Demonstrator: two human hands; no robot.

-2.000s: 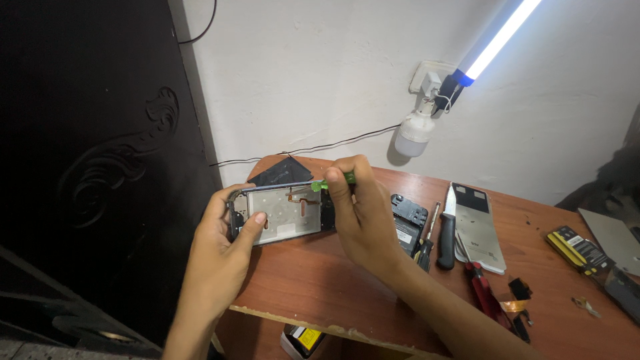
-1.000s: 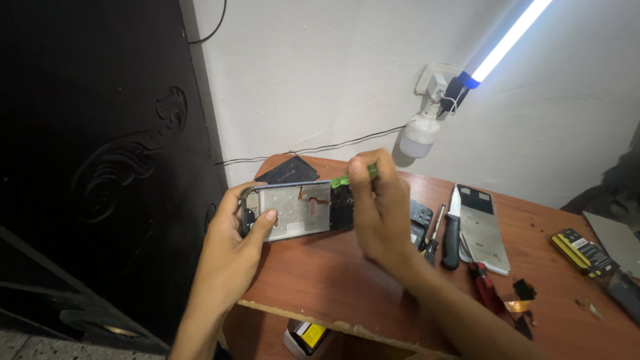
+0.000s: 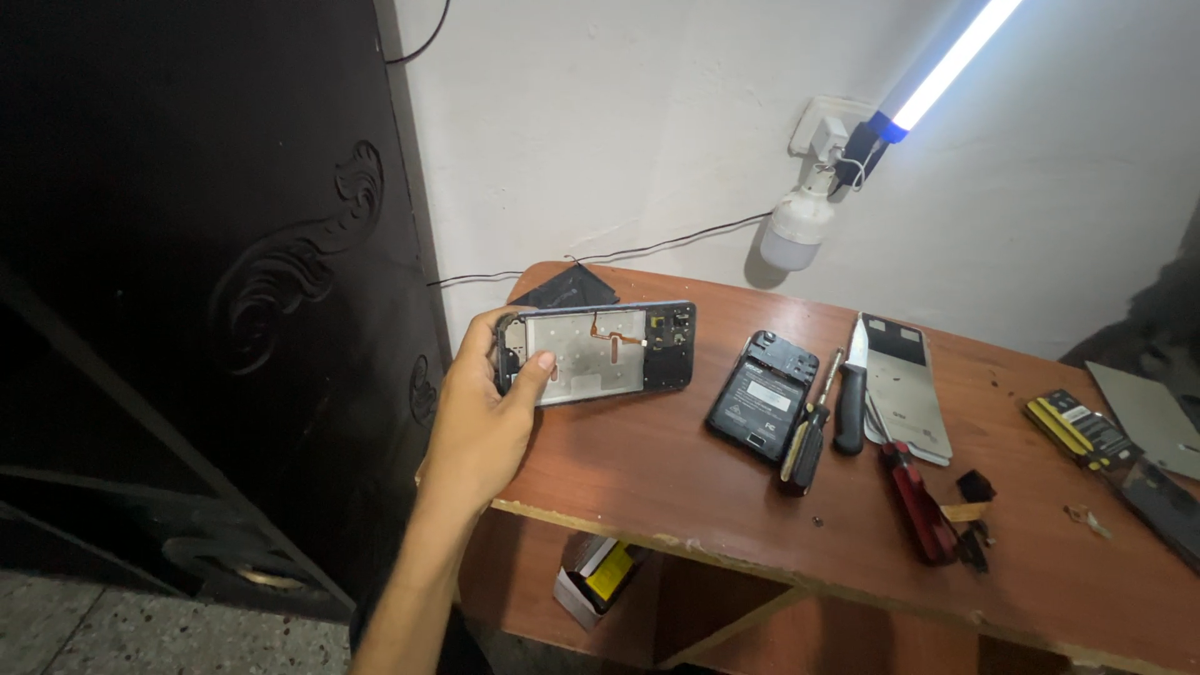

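Note:
My left hand [image 3: 492, 412] grips the left end of an opened phone frame [image 3: 595, 352], its thumb over the bare metal battery bay. An orange flex cable [image 3: 614, 336] crosses the bay, and a black section with small parts fills the frame's right end. My right hand is out of view. To the right of the frame lie a black phone with its back off [image 3: 764, 396], a screwdriver with a dark and yellowish handle [image 3: 804, 445], a black-handled knife [image 3: 851, 398], a silver phone back cover [image 3: 907, 389] and a red-handled tool [image 3: 919, 506].
A black sheet [image 3: 570, 289] lies behind the frame. Farther right are a yellow and black battery [image 3: 1078, 429], flat panels [image 3: 1148, 412] and scraps. A box [image 3: 600, 577] is on the shelf below. A lit tube lamp [image 3: 956, 66] and a bulb [image 3: 797, 230] are at the wall socket.
My right hand, with a green tool at the frame's right end in the earlier frames, has gone out of view. My left hand still holds the frame.

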